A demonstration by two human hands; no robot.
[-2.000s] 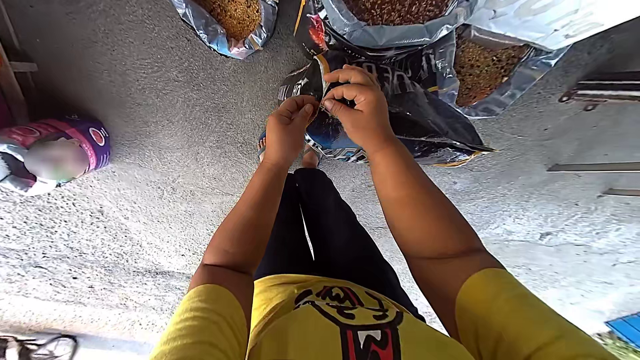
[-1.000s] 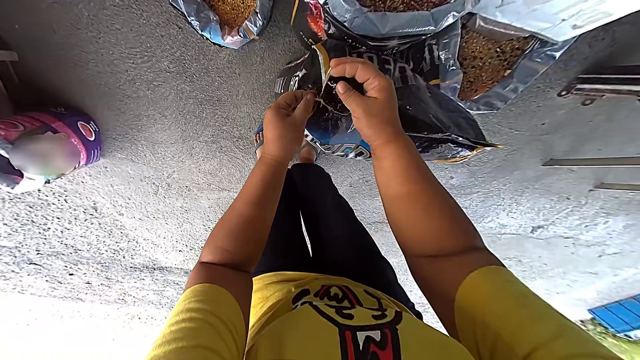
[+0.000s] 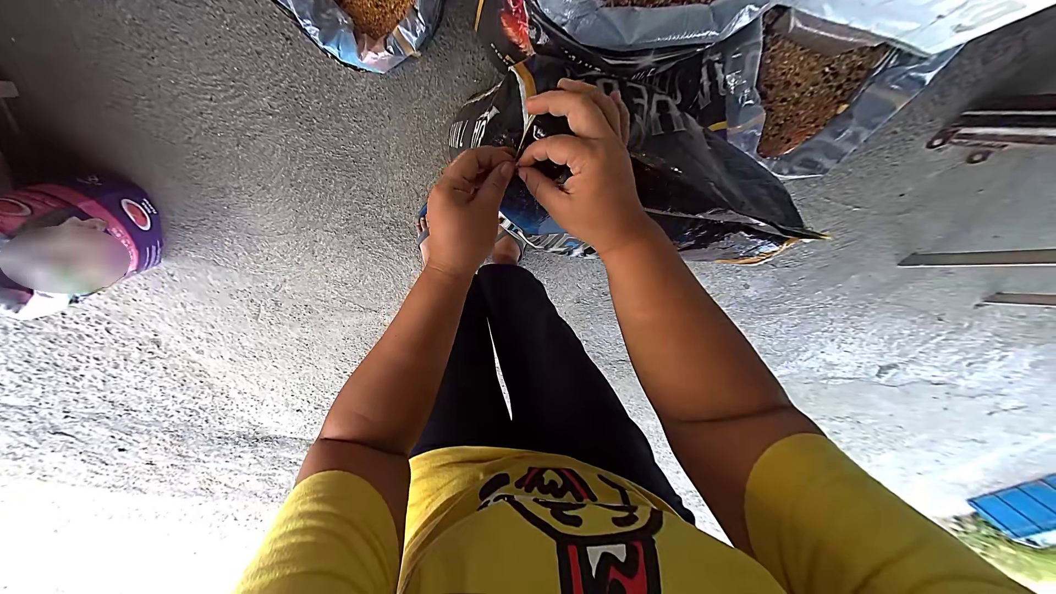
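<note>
A black printed plastic bag (image 3: 701,177) stands by my feet, its narrow yellow-and-white edge (image 3: 522,91) running toward my fingers. My left hand (image 3: 470,202) pinches something thin, perhaps a thread, at the near end of that edge. My right hand (image 3: 590,169) meets it there, thumb and index finger pinched together at the same spot, the other fingers curled over the bag. The fingertips of both hands nearly touch. What exactly lies between them is too small to tell.
Behind the black bag, an open bag of brown pellets or grain (image 3: 813,91) leans at the right. Another open bag (image 3: 375,16) stands at the top left. A purple and pink printed bag (image 3: 140,219) lies at the far left. Metal bars (image 3: 982,259) are at the right, over concrete floor (image 3: 272,190).
A second ago my hands were slightly apart with a thin strand between them; now their fingertips are close together at the bag's edge. The bags have stayed in place.
</note>
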